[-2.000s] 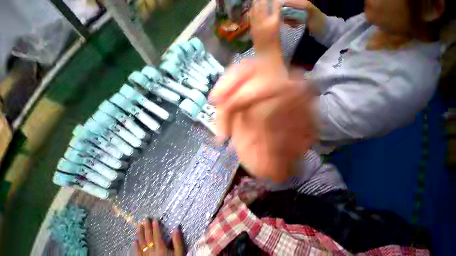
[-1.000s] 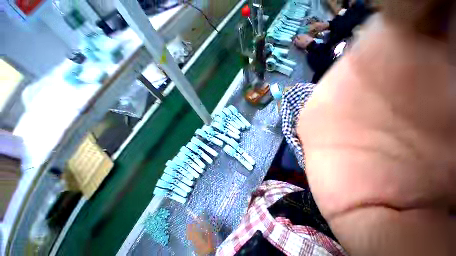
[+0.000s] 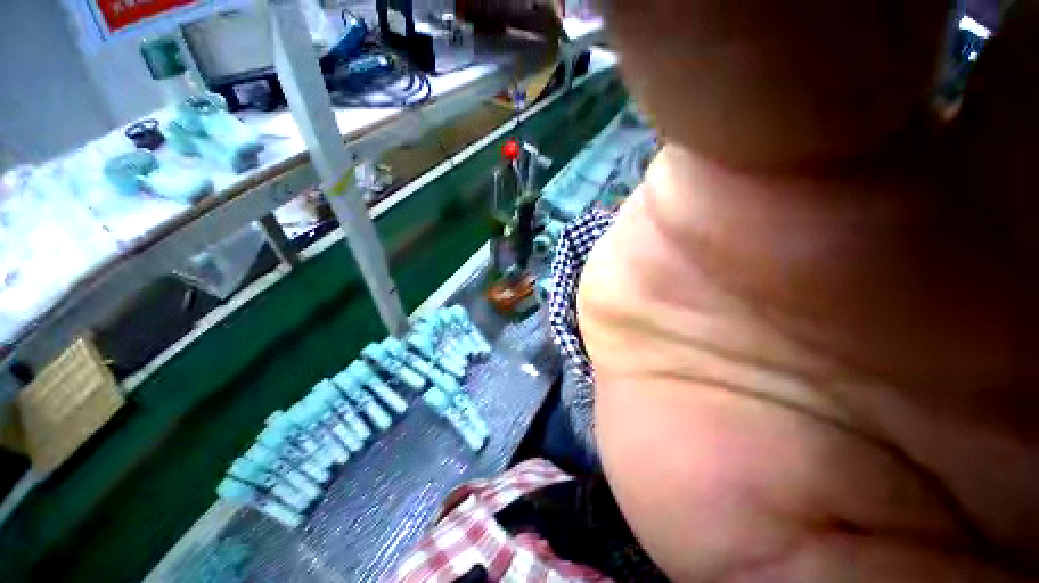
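Note:
My right hand [image 3: 786,364] is very close to the camera and fills the right side, blurred. Its fingers cannot be made out, nor whether it holds anything. My left hand is not in view. A slanting row of pale teal fan bodies [image 3: 308,438] lies side by side on the silvery bubble-textured cover [image 3: 393,501]. A smaller cluster of fans [image 3: 450,336] lies at the row's upper right end, with a few more [image 3: 458,416] just below it. A blurred heap of small teal parts [image 3: 217,560] is at the bottom left.
A green conveyor belt [image 3: 217,399] runs behind the fans, with an upright metal post [image 3: 342,194]. Beyond are a bench with teal parts [image 3: 171,171] and a carton [image 3: 71,399]. A red-topped tool stand [image 3: 513,228] and another person's checkered sleeve [image 3: 575,273] are further along.
The view has tilted up, showing more of the far bench. My right hand has come close to the camera and covers the right side. My left hand has gone out of view.

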